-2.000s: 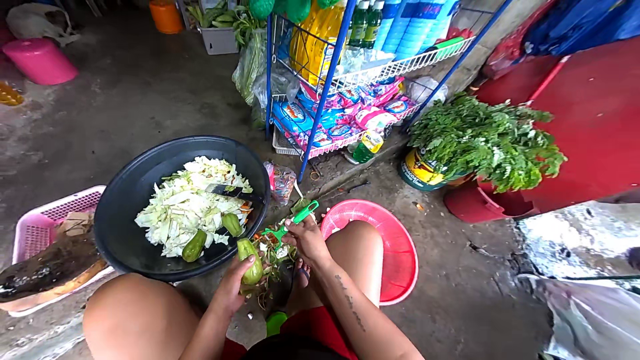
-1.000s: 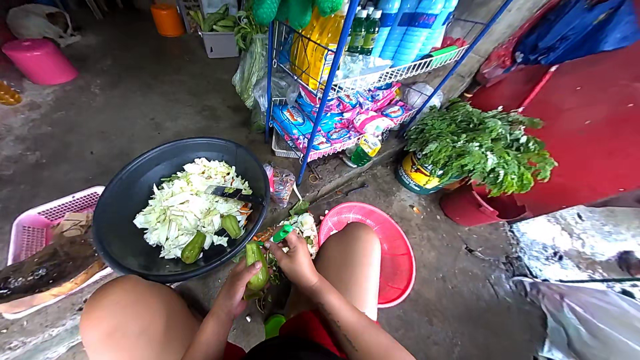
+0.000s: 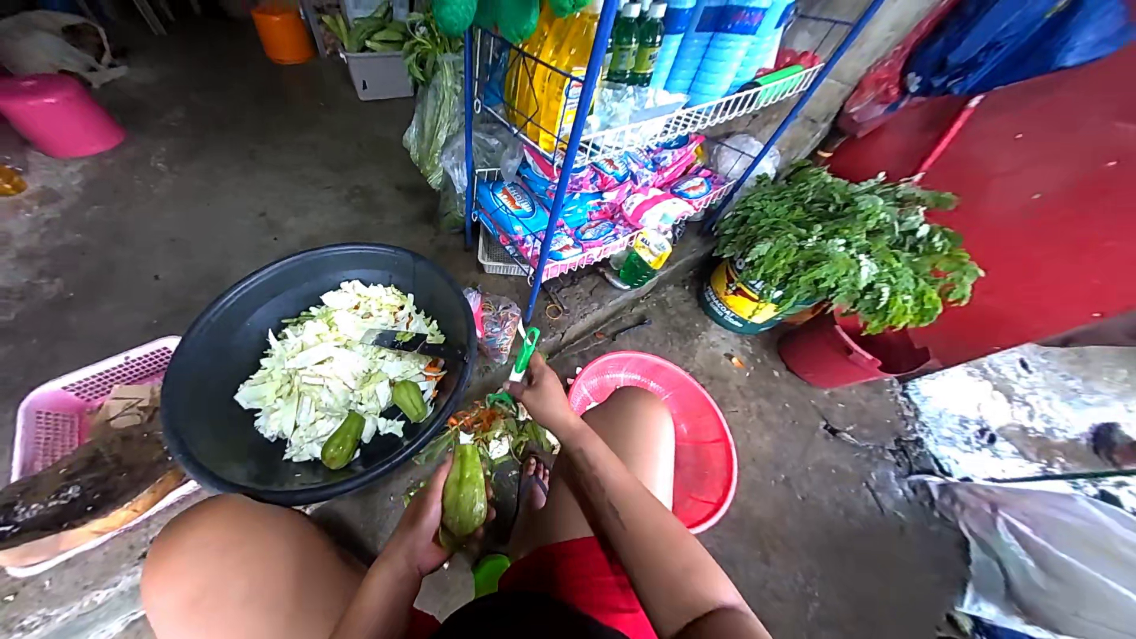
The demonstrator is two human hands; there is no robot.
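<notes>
My left hand (image 3: 429, 524) grips a green chayote (image 3: 464, 493) low between my knees. A green-handled peeler (image 3: 525, 351) is in my right hand (image 3: 543, 395), up and to the right of the chayote and apart from it. To the left, a large black basin (image 3: 213, 355) holds chopped cabbage (image 3: 319, 373), a knife (image 3: 408, 343) lying on the cabbage, and two more chayotes (image 3: 343, 440). Vegetable scraps and peelings (image 3: 497, 426) lie on the ground just beyond my hands.
A pink basin (image 3: 706, 444) stands by my right knee. A pink basket (image 3: 44, 417) with a dark wooden piece (image 3: 89, 479) is at the left. Ahead rises a blue-framed rack (image 3: 568, 151) of bottles and packets. Leafy greens (image 3: 843, 240) fill a bucket (image 3: 745, 306) beside a red bucket (image 3: 825, 355).
My right hand with the peeler was close above the chayote one second ago and is now farther from it. The left hand still holds the chayote.
</notes>
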